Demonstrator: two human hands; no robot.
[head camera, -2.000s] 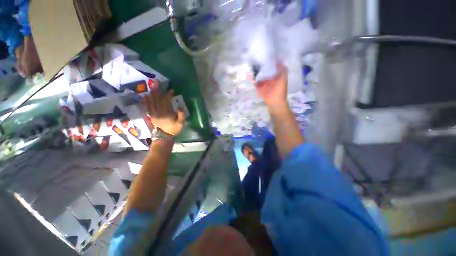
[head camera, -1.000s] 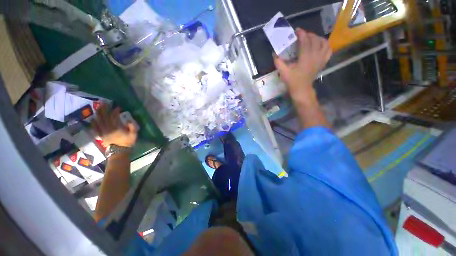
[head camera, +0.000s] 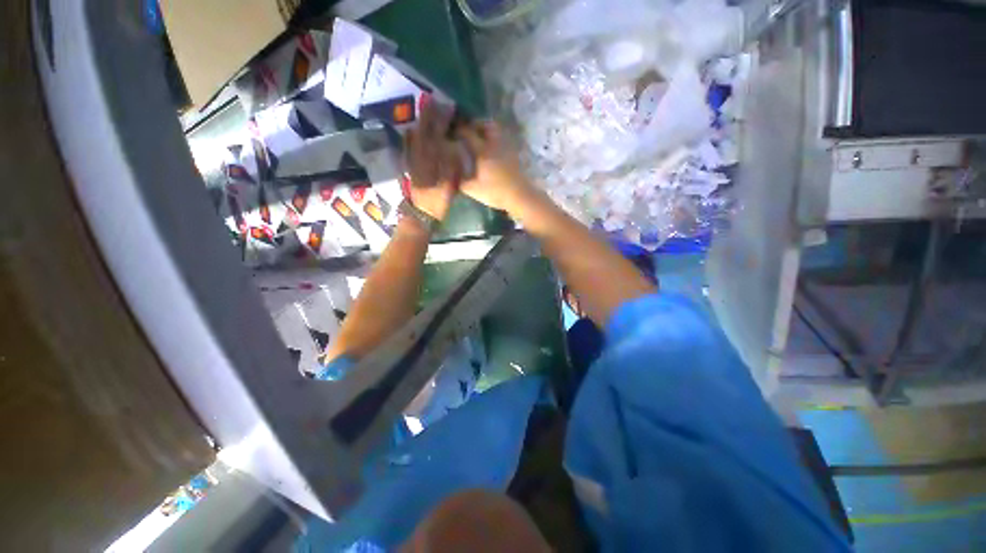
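Note:
Printed retail cartons (head camera: 335, 205), white with black panels and orange-red marks, lie crowded on the green work surface (head camera: 438, 54) at the left. My left hand (head camera: 432, 162) is at the right edge of the pile, its fingers blurred. My right hand (head camera: 489, 167) meets it there, fingers bent towards the left hand. Whether either hand holds a carton is hidden by the overlapping, blurred fingers.
White and clear scrap (head camera: 616, 119) is heaped right of the green surface. A black conveyor belt (head camera: 919, 65) in a metal frame is upper right. Brown cardboard (head camera: 222, 43) stands upper left. A grey-white frame (head camera: 141, 259) crosses the left side. White carton rows (head camera: 308, 319) are lower left.
My right hand has left the conveyor, where it held a carton, and come left to my left hand at the pile. The view has shifted, with the belt now further right.

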